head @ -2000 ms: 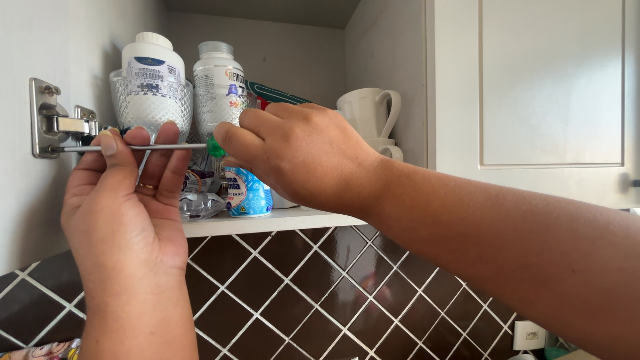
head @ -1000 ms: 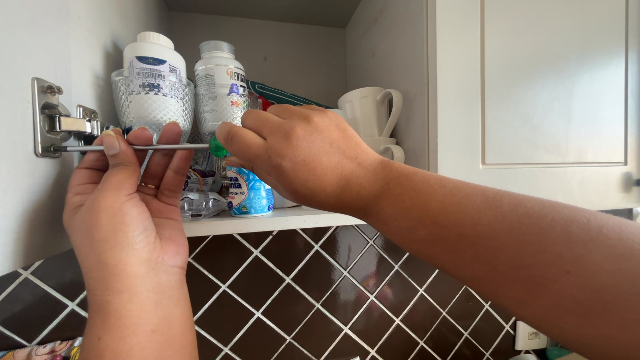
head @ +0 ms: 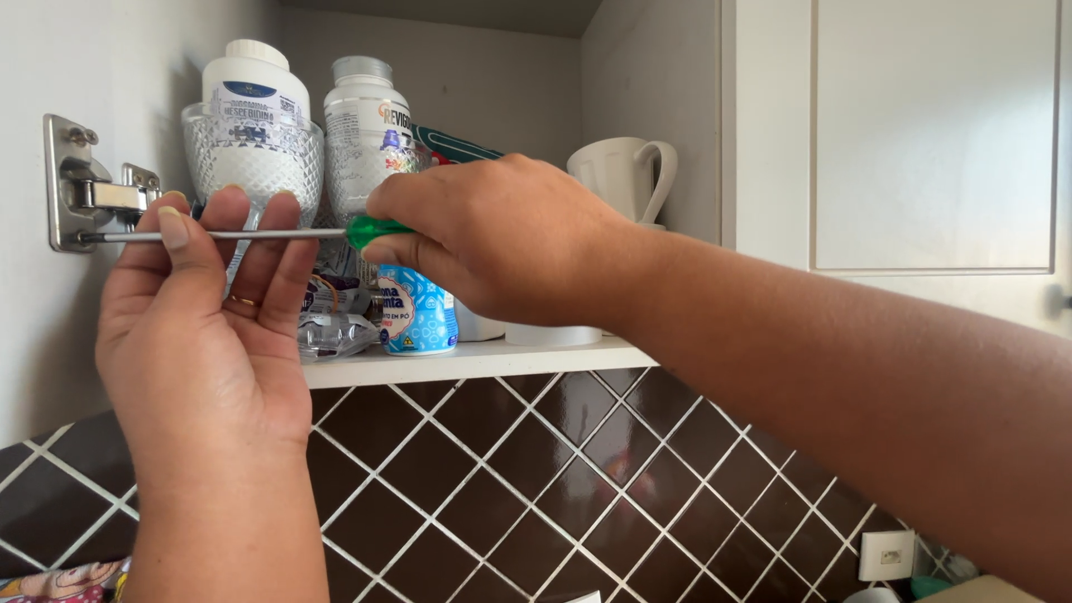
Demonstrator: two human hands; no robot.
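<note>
My right hand (head: 511,243) grips the green handle of a screwdriver (head: 276,235), which lies level across the cabinet opening. The screwdriver's tip meets the lower screw of a metal cabinet hinge (head: 69,184) on the left side wall. With thumb and fingertips, my left hand (head: 209,352) pinches the steel shaft near the tip, palm turned toward me, a ring on one finger. Behind the hands, a white plastic bottle (head: 255,92) stands in a cut-glass bowl (head: 289,172), beside a second white bottle with a grey cap (head: 362,109).
On the white shelf (head: 494,358) stand a blue printed can (head: 427,314), clear plastic packets (head: 335,335) and a white mug (head: 607,167) on other white ware. A panelled cabinet door (head: 930,134) is at right. Below are dark tiles (head: 519,452) and a wall socket (head: 888,555).
</note>
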